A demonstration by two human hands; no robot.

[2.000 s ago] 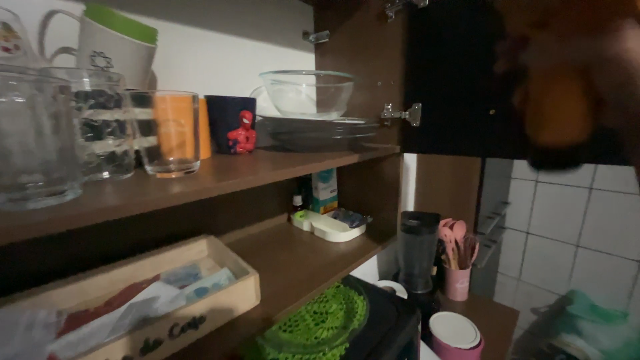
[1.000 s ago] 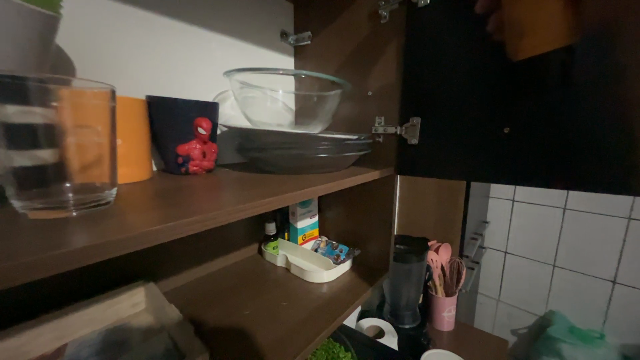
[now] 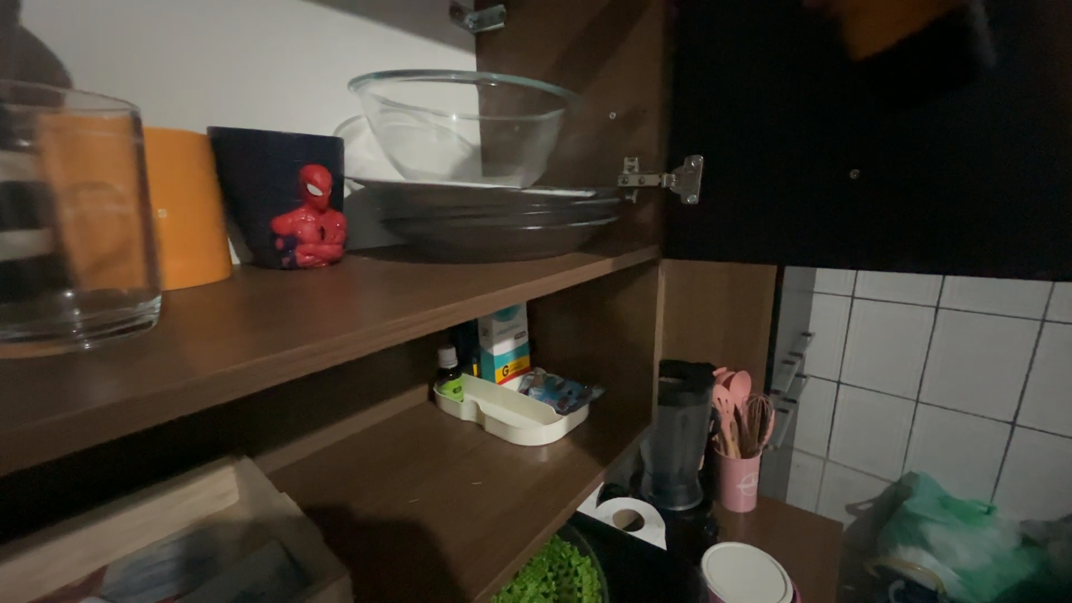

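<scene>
Neither of my hands can be made out. A dim, blurred orange shape point(image 3: 896, 25) shows at the top right against the black cabinet door point(image 3: 837, 109); whether it is a reflection or a held object, I cannot tell. On the upper shelf point(image 3: 402, 310) stand a clear drinking glass point(image 3: 75, 226), an orange cup point(image 3: 186, 209) and a dark mug point(image 3: 251, 193) with a red Spider-Man figure on its front. Right of them, a clear glass bowl point(image 3: 477, 126) rests on stacked dark glass dishes point(image 3: 502, 222).
The lower shelf point(image 3: 419, 494) bears a white tray point(image 3: 519, 423), a small bottle point(image 3: 449, 373), a medicine box point(image 3: 505, 343) and a wooden box point(image 3: 285, 519). Below right are a blender point(image 3: 672, 435), a pink utensil holder point(image 3: 739, 481), a paper roll point(image 3: 632, 521) and a green bag point(image 3: 946, 528).
The view has moved closer to the bowl and mug. The orange shape at the top right, with blurred fingers beside it earlier, has moved up and mostly out of the picture.
</scene>
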